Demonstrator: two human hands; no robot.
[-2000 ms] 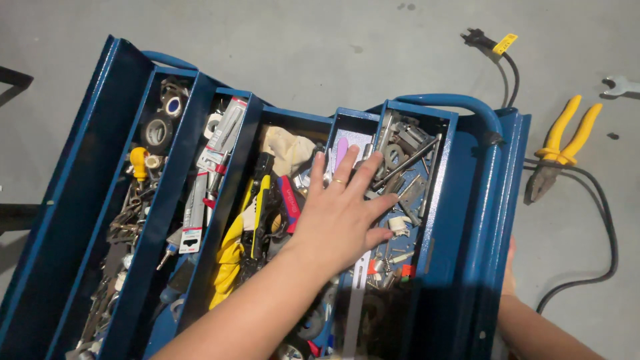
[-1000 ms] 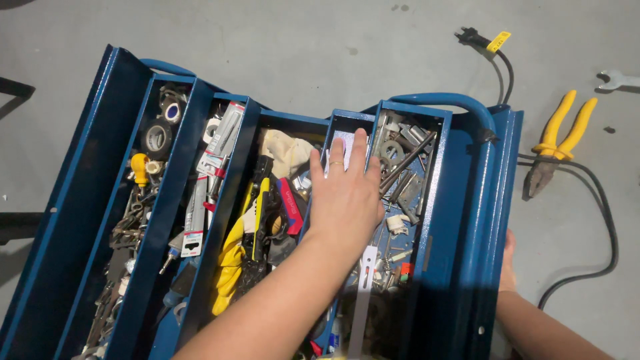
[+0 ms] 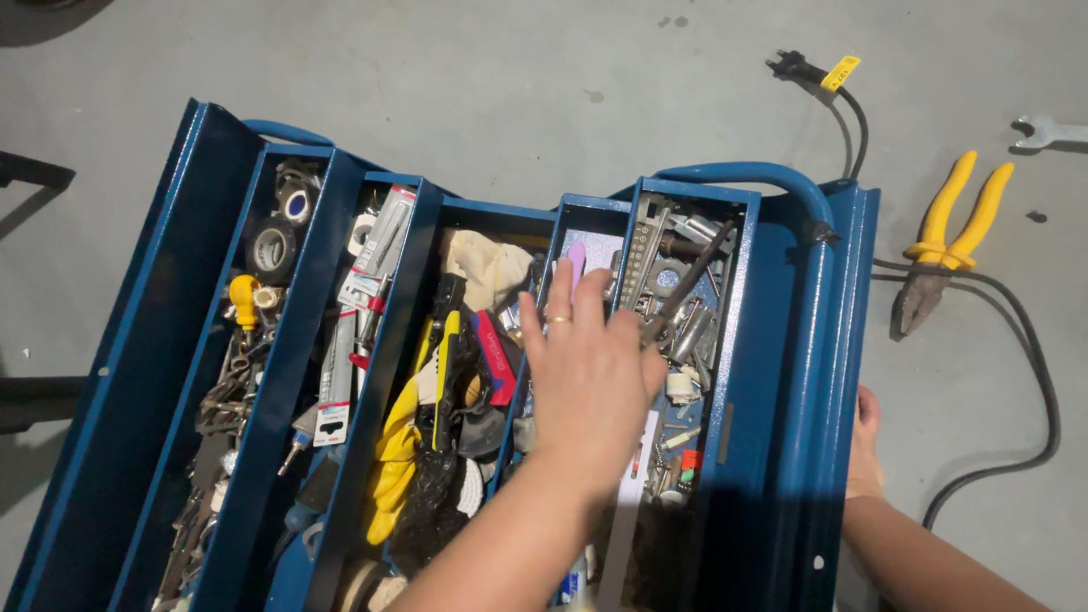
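My left hand is over the right trays of a blue metal cantilever toolbox, fingers spread. Its thumb and index finger meet the lower end of a dark metal rod; whether they grip it is unclear. A purple-handled item is by its fingertips. Beneath and beside the hand, the tray holds a drilled metal strip, sockets or metal fittings, screws and a white plastic part. My right hand is against the toolbox's outer right side, its fingers partly hidden.
Yellow-handled combination pliers, an open-end wrench and a black power cord lie on the grey floor. Left trays hold electrical tape and packaged blades or bits. Yellow gloves are in the middle. Dark legs stand at left.
My left hand has moved from the narrow inner tray toward the outer right tray, its thumb now beside the dark rod. My right hand stays at the toolbox's side.
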